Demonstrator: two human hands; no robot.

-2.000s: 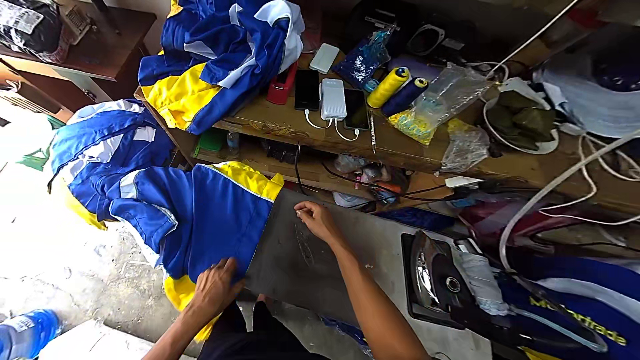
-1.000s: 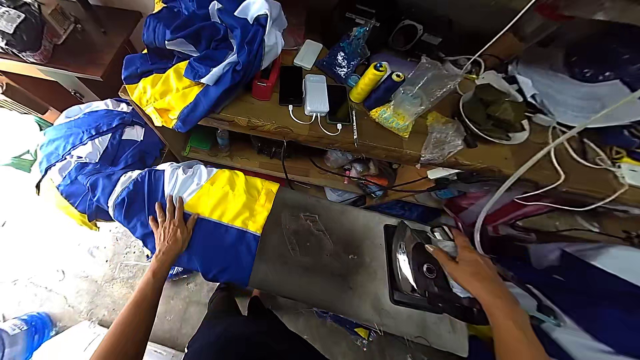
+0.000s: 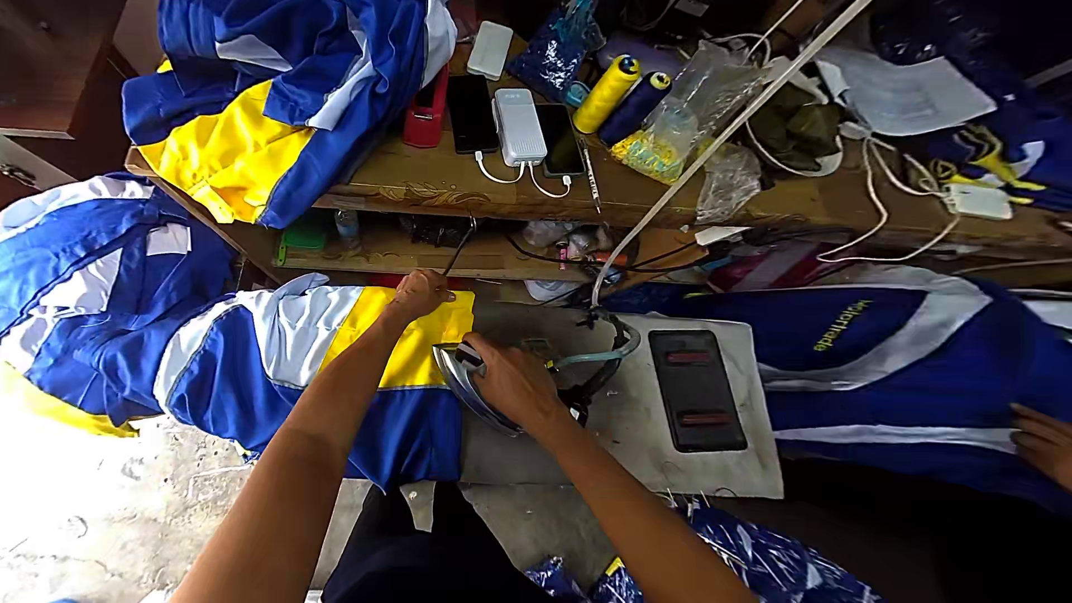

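My right hand (image 3: 515, 381) is closed around the handle of a steam iron (image 3: 469, 389), whose tip meets the right edge of a garment's yellow panel (image 3: 427, 343). My left hand (image 3: 421, 295) rests at the top edge of that panel, fingers bent; whether it pinches the cloth I cannot tell. The blue, white and yellow garment (image 3: 251, 343) lies over the left end of the ironing board (image 3: 603, 452) and hangs down to the left. On the board's right part lies a dark iron rest (image 3: 698, 389) with nothing on it.
Behind the board, a wooden shelf (image 3: 402, 180) holds a garment heap (image 3: 243, 100), a white power bank (image 3: 519, 126), phones, thread cones (image 3: 606, 94) and plastic bags. The iron's hose (image 3: 712, 151) crosses upward. At right, another person's hand (image 3: 1043, 444) touches a blue garment (image 3: 904, 360).
My right hand has lifted the iron off its rest and brought it left to the garment. My left hand has moved from the garment's middle to the yellow panel's top edge. Another person's hand has appeared at right.
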